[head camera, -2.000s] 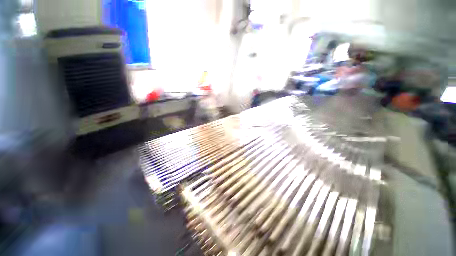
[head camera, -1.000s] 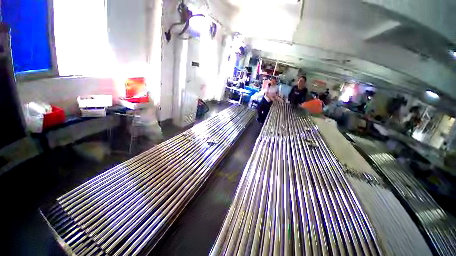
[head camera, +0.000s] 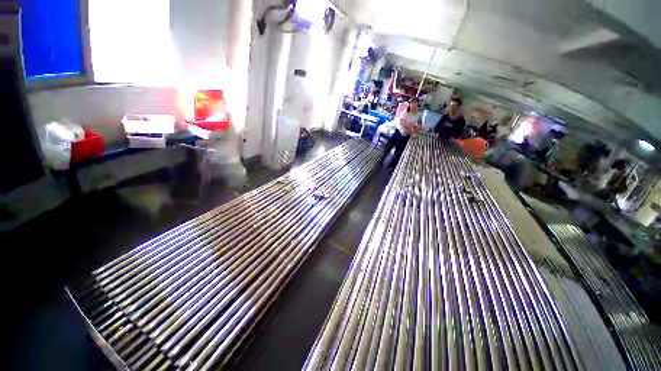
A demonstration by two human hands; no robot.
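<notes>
Neither of my hands is in the picture. Nearest in front of me is a long rack of shiny silver pleat-forming bars (head camera: 442, 268), running away from me to the far end. A second pleating rack (head camera: 217, 253) lies to its left, with a dark gap between them. Its near end shows a thin metal rack end rail (head camera: 94, 332). Small dark clips or weights (head camera: 322, 194) sit on the left rack, and more small dark bits (head camera: 470, 190) lie on the right one.
Two people stand at the far end, one in a light top (head camera: 406, 124), one in dark (head camera: 451, 124). White crates (head camera: 148, 130) and red containers (head camera: 210, 109) stand by the left wall. A pale strip (head camera: 576, 308) and another barred rack (head camera: 598, 268) lie to the right.
The blurred view from two seconds ago is now steadier and looks along both racks. Since one second ago, the racks and wall items appear slightly shifted rightward.
</notes>
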